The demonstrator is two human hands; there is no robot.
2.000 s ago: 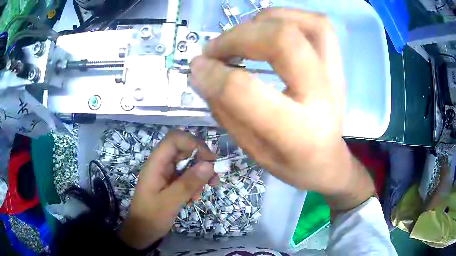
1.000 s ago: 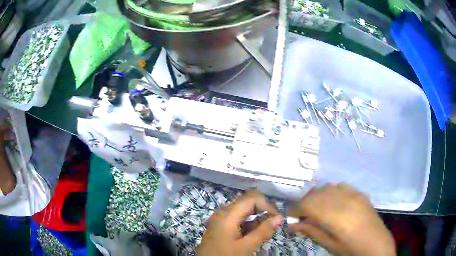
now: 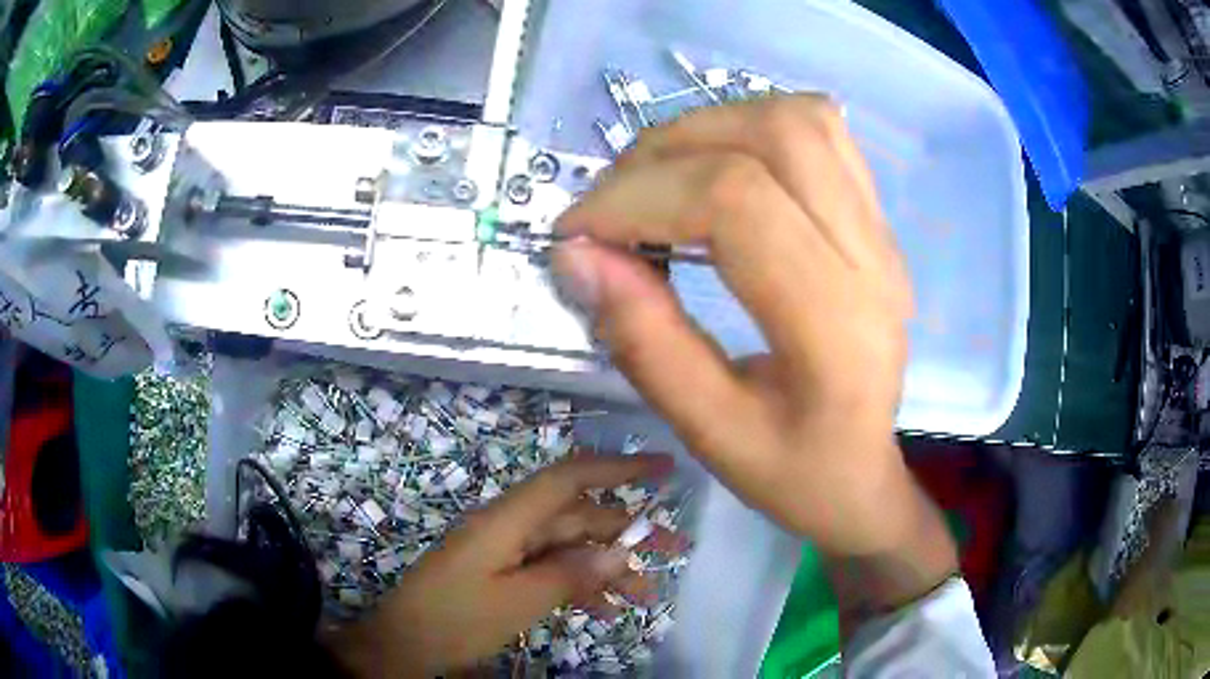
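Note:
My right hand point(image 3: 783, 305) is at the right end of the silvery fixture point(image 3: 438, 252). Its thumb and forefinger are closed on a pin part point(image 3: 683, 252), whose thin leg shows behind the fingertips; the rest is hidden by the fingers. A green piece point(image 3: 487, 223) sits in the fixture at the foot of the upright feed track point(image 3: 507, 66). My left hand point(image 3: 511, 551) is low in the work bin point(image 3: 737, 557), fingers apart, over heaped white pin parts point(image 3: 385, 451). A white block shows between its fingers, not clearly gripped.
The collecting tray point(image 3: 962, 385) lies behind and right of the machine, with several pin parts point(image 3: 644, 93) at its back left. A blue object point(image 3: 1028, 100) stands at its right edge. Small loose parts point(image 3: 169, 451) lie left of the bin. A dark cable loops over the bin's left side.
The view has swung back to the machine. My right hand has moved from the bin up to the fixture. My left hand has opened and spread lower over the heap.

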